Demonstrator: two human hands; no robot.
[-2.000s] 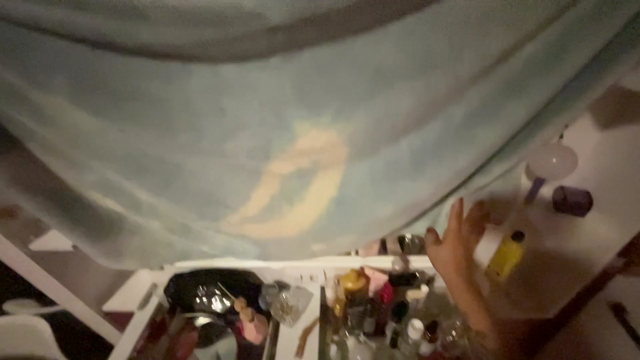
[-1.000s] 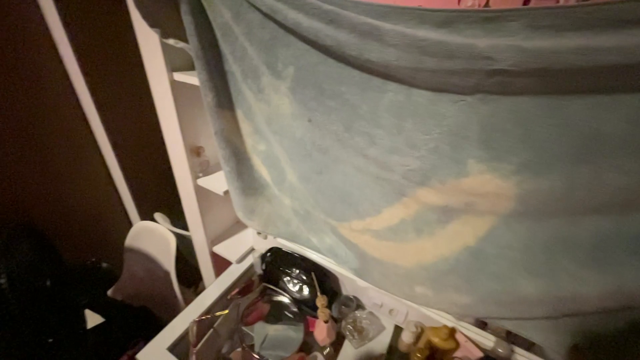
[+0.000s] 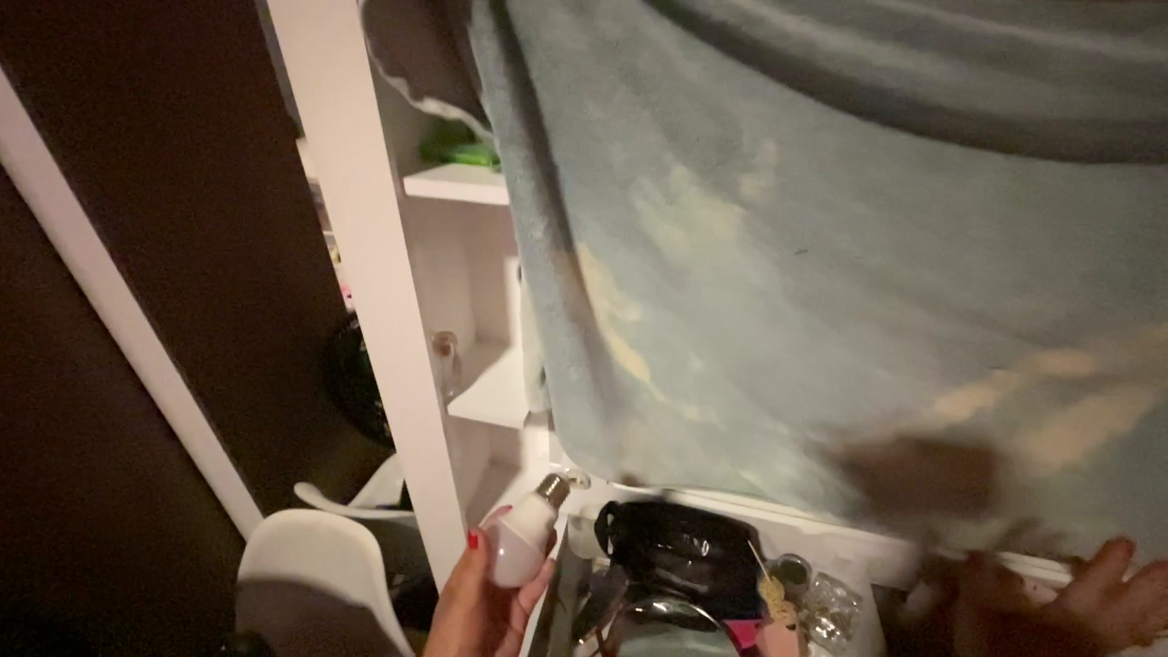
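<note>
My left hand (image 3: 497,589), with red nail polish, holds a light bulb (image 3: 525,538) by its white rounded body, the metal screw base pointing up and right. The bulb is beside a white upright board and left of a shiny black pouch (image 3: 684,552). At the lower right, my right hand (image 3: 1100,593) is partly blurred with its fingers apart, in front of the lower edge of a hanging blue-grey cloth (image 3: 821,301). Nothing shows in its fingers. A dark blurred patch lies on the cloth above it; whether it is a shadow cannot be told.
White shelves (image 3: 488,401) stand left of the cloth, with a green item (image 3: 461,151) on an upper one and a small glass item (image 3: 444,351) lower down. A white chair (image 3: 310,575) is at lower left. Below the cloth, clear-wrapped items (image 3: 830,607) lie near the pouch.
My left hand has come into view with the light bulb. My right hand, seen among small bottles two seconds ago and out of view one second ago, shows again. The view has swung left.
</note>
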